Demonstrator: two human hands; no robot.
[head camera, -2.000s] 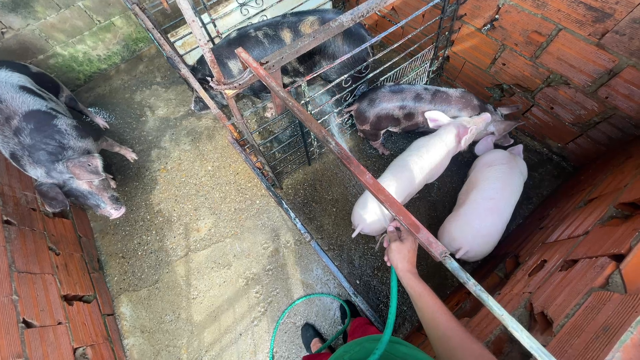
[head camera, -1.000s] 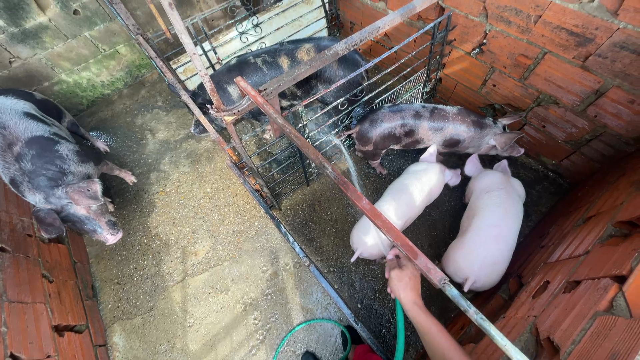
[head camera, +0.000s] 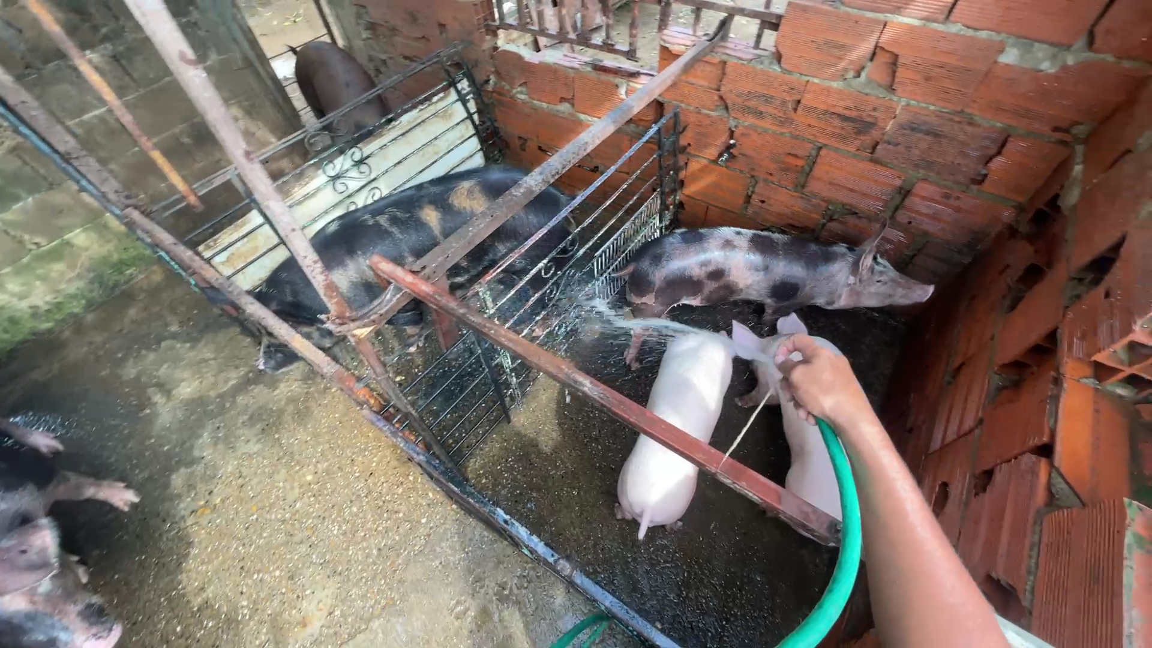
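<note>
My right hand (head camera: 814, 378) is closed around the end of a green hose (head camera: 841, 540), above the pen. Water (head camera: 630, 319) sprays leftward from it toward the barred metal gate (head camera: 504, 333). Below and left of the hand stands a pink pig (head camera: 679, 414); a second pink pig (head camera: 805, 450) is partly hidden beneath the hand and hose. The spotted pig (head camera: 747, 270) stands behind them, facing right along the brick wall. Beyond the gate is a large black pig (head camera: 405, 234) with tan patches. My left hand is out of view.
A rusty red metal bar (head camera: 594, 387) crosses over the pen, left of my hand. A low metal rail (head camera: 504, 522) borders the concrete floor (head camera: 297, 486). At the lower left lies another spotted pig (head camera: 45, 558). A rough brick wall (head camera: 1017, 396) rises on the right; a brown pig (head camera: 337, 85) is behind.
My right hand has moved from beside the bar to above the pink pigs, with the hose in it. The left pink pig's head has turned away from the camera. The view has shifted.
</note>
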